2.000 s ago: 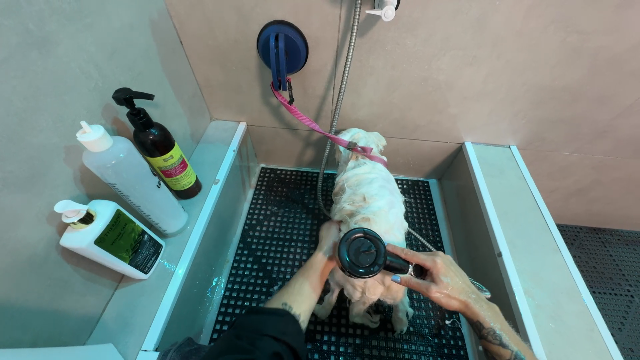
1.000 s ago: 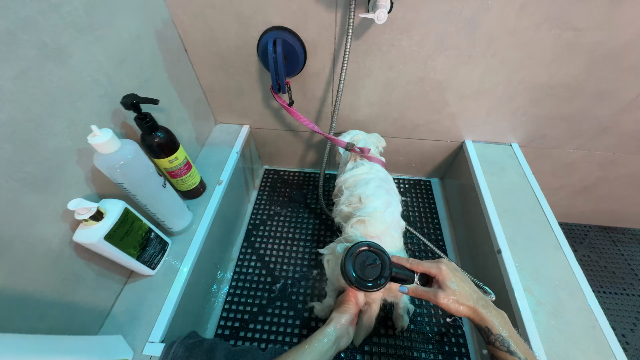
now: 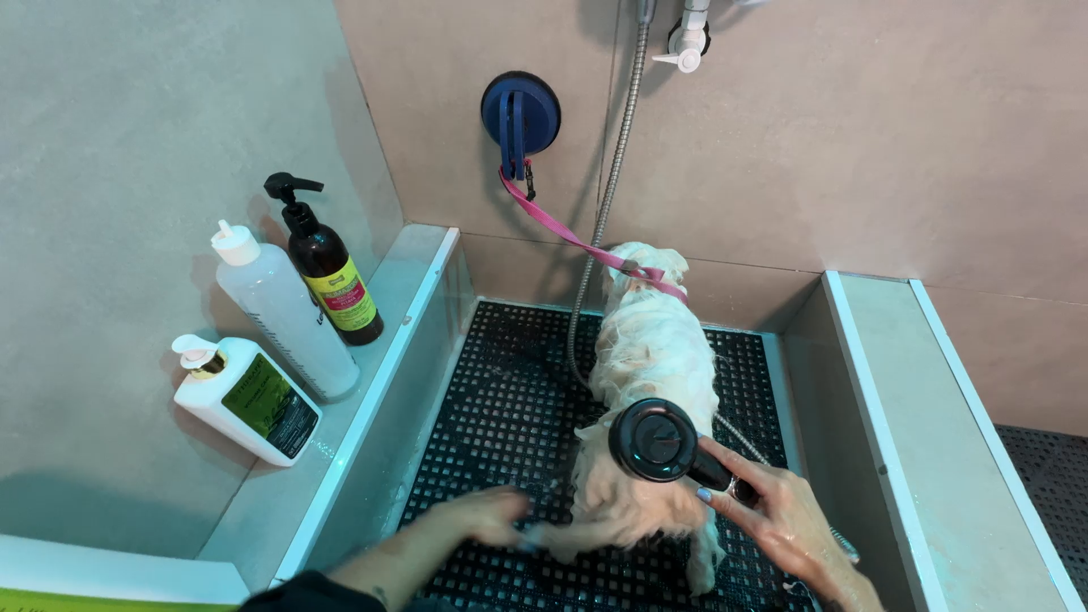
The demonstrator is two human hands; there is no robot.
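A wet white dog (image 3: 654, 365) stands on the black perforated mat (image 3: 501, 374), facing the back wall. A pink leash (image 3: 557, 225) runs from its neck to a blue suction-cup holder (image 3: 520, 115). My right hand (image 3: 778, 510) grips the handle of a black shower head (image 3: 654, 439) above the dog's lower back. My left hand (image 3: 493, 517), blurred, is beside the dog's rear at the left, by what looks like its outstretched tail or leg; whether the fingers hold it cannot be told.
A white pump bottle (image 3: 246, 399), a clear bottle (image 3: 289, 319) and a dark pump bottle (image 3: 331, 263) stand on the left ledge (image 3: 340, 425). A metal shower hose (image 3: 620, 144) hangs near a white valve (image 3: 687, 47). A ledge (image 3: 952, 442) borders the basin at right.
My left hand has moved from beneath the shower head out to the left of the dog's rear. My right hand still holds the shower head over the dog.
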